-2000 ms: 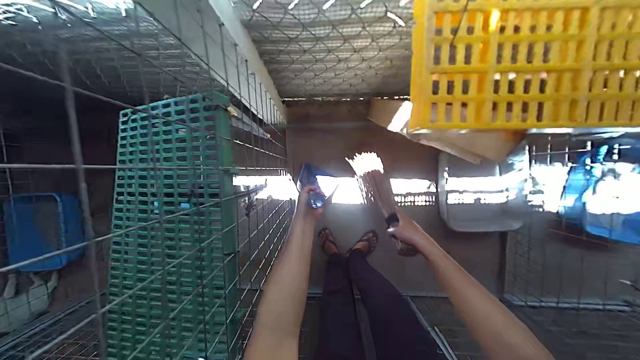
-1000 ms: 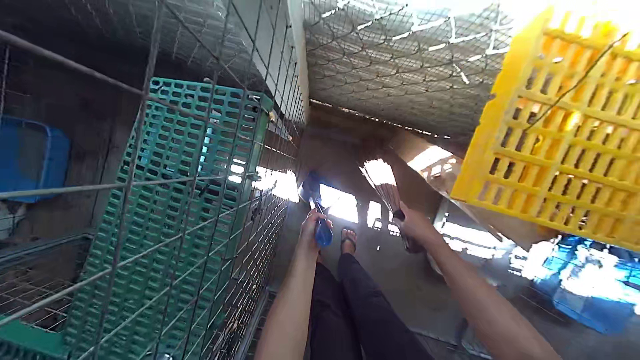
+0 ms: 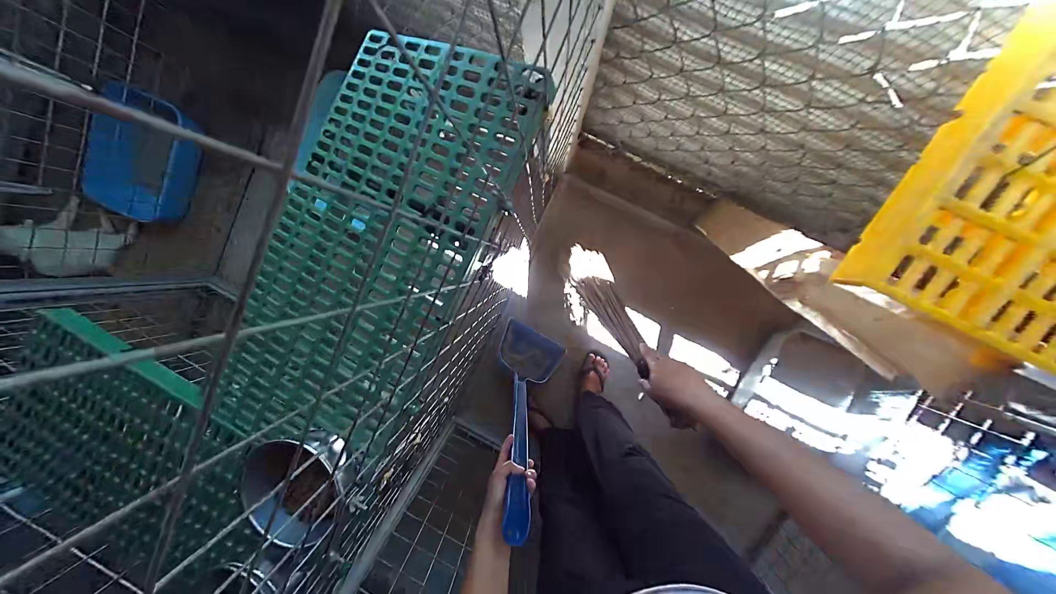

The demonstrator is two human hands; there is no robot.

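Observation:
My left hand (image 3: 507,487) grips the handle of a blue plastic scoop (image 3: 532,352), whose flat square head points away from me, close beside the wire cage wall. My right hand (image 3: 672,384) is closed around the bound end of a short stick broom (image 3: 606,301). The broom's bristles fan out over the floor, their tips in bright sunlight. Scoop and broom are apart. Below them my sandaled foot (image 3: 594,373) stands on the floor.
Left, behind wire mesh, are green slatted plastic panels (image 3: 396,165), a metal bowl (image 3: 289,495) with brown contents, a blue tub (image 3: 140,157) and a pale animal (image 3: 66,247). A yellow plastic crate (image 3: 973,214) juts in at right, near a cardboard piece (image 3: 775,264).
The scoop has turned in my left hand, and its head now shows plainly beyond the hand. My right hand still holds the broom. The view has swung toward the left cage.

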